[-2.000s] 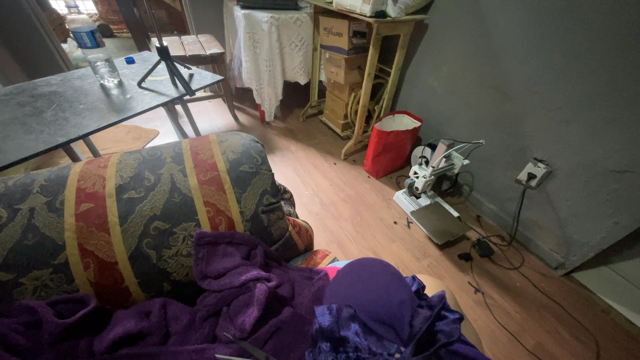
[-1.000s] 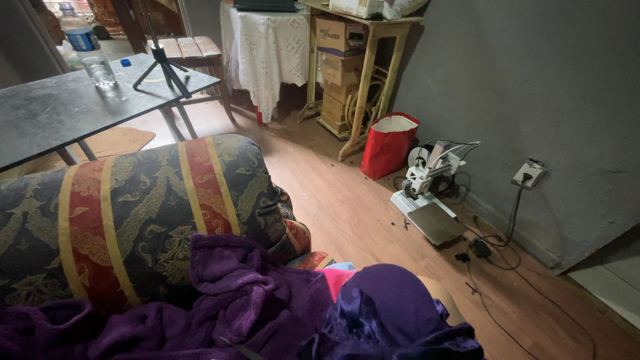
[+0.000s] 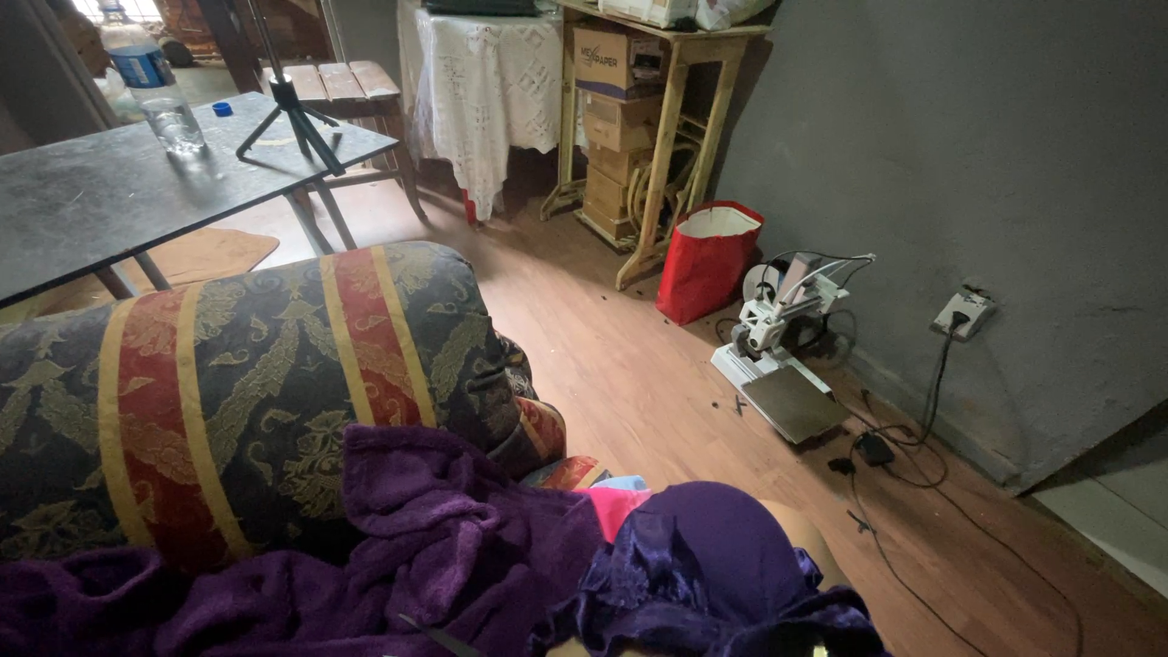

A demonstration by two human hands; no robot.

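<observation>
Neither of my hands can be made out. A small patch of skin shows at the bottom edge beside the purple cloth, too little to tell what part it is. Shiny purple satin cloth [image 3: 652, 579] lies crumpled over my lap, around a smooth, rounded purple piece of fabric [image 3: 721, 543]. A thin dark pointed blade [image 3: 440, 636], perhaps of scissors, juts in at the bottom, against a fuzzy purple blanket [image 3: 456, 547]. Bare skin, apparently a knee [image 3: 808, 534], shows behind the rounded piece. Pink cloth [image 3: 613, 509] shows between blanket and satin.
A patterned sofa arm [image 3: 265, 392] rises at left, beyond it a table [image 3: 82, 201] with a bottle [image 3: 151, 87] and small tripod [image 3: 292, 119]. A red bag [image 3: 707, 265], white 3D printer [image 3: 776, 338] and cables [image 3: 912, 438] stand or lie along the wall.
The satin has shifted and bunched around the rounded purple piece. Two seconds ago it spread lower, and two blade-like tips showed at the bottom; now one dark blade shows.
</observation>
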